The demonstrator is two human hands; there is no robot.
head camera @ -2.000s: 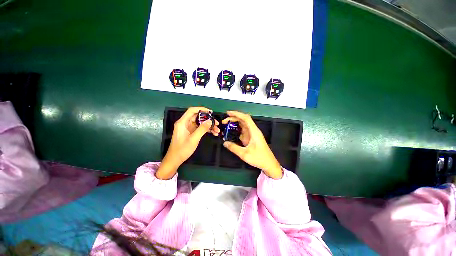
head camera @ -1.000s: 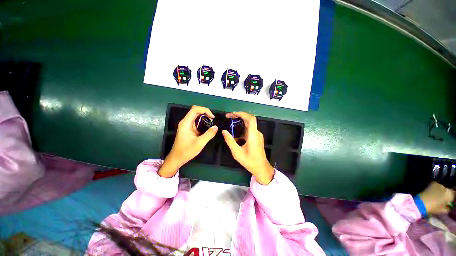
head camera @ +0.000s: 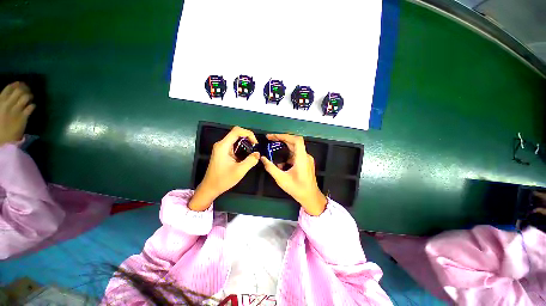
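My left hand (head camera: 226,164) holds a round black smartwatch unit (head camera: 243,148) by its edge, with thin pale lines on its screen. My right hand (head camera: 298,171) holds another smartwatch unit (head camera: 278,152) with blue-white lines glowing on it. The two units are side by side above the black compartment tray (head camera: 344,173). The tray pockets that show hold nothing; others are hidden by my hands. Several lit smartwatch units (head camera: 275,91) stand in a row along the near edge of the white sheet (head camera: 278,42).
The green mat (head camera: 419,137) surrounds the tray. A blue strip (head camera: 383,66) edges the sheet. A neighbour's hand (head camera: 15,113) is over a dark tray at far left. A pink sleeve (head camera: 473,263) and a dark tray (head camera: 494,200) are at right. Thin cables (head camera: 524,149) lie far right.
Both units have turned slightly in my fingers and their screen lines look different. A neighbour's hand has appeared at left. The right neighbour's sleeve and hand have shifted right.
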